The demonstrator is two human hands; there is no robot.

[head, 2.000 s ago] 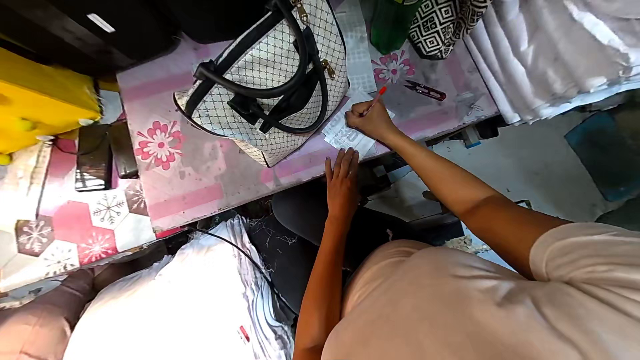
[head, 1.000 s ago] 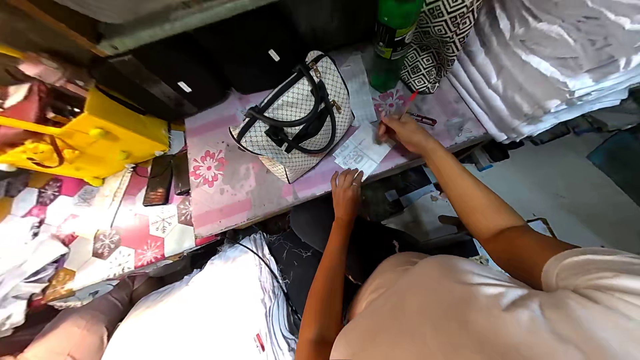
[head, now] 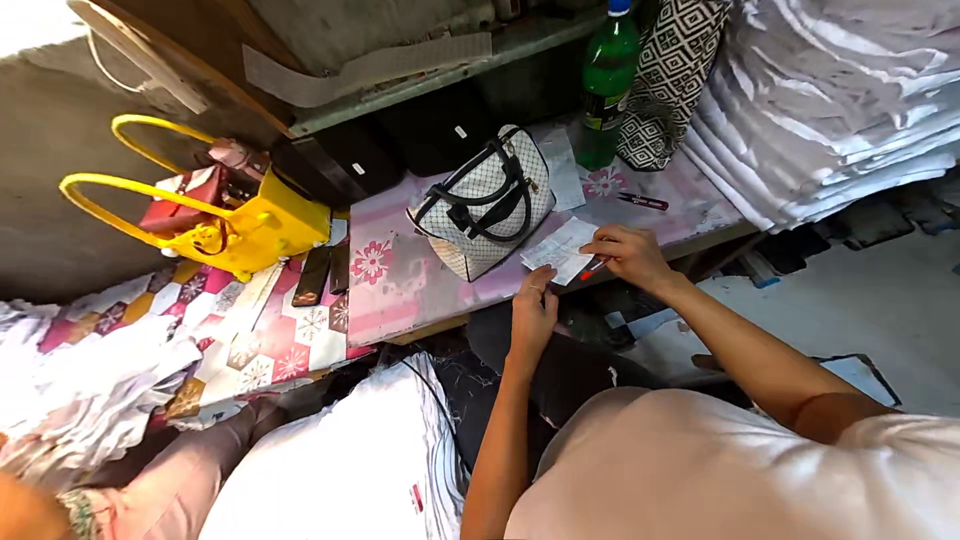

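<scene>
Two overlapping slips of written paper (head: 561, 250) lie at the front edge of the pink table (head: 405, 300). My left hand (head: 535, 296) holds their near edge between thumb and fingers. My right hand (head: 626, 255) pinches their right side and also has a pen with a red end (head: 588, 275), which points down toward the left. Just left of the papers stands a white handbag with black handles (head: 487, 202). Behind the right hand lies a pair of thread snips (head: 643, 201). Another sheet of paper (head: 562, 169) rests beside the handbag.
A green plastic bottle (head: 606, 90) and a black-and-white patterned bag (head: 667, 82) stand at the back. Folded white fabric (head: 832, 112) is piled at the right, more (head: 352, 457) below left. A yellow handbag (head: 262, 225) and a phone (head: 311, 276) lie left. Another person's leg (head: 187, 465) is nearby.
My right hand has gone from an upright pen grip over the paper to pinching its edge, and the pen now tilts downward. The view has swung left.
</scene>
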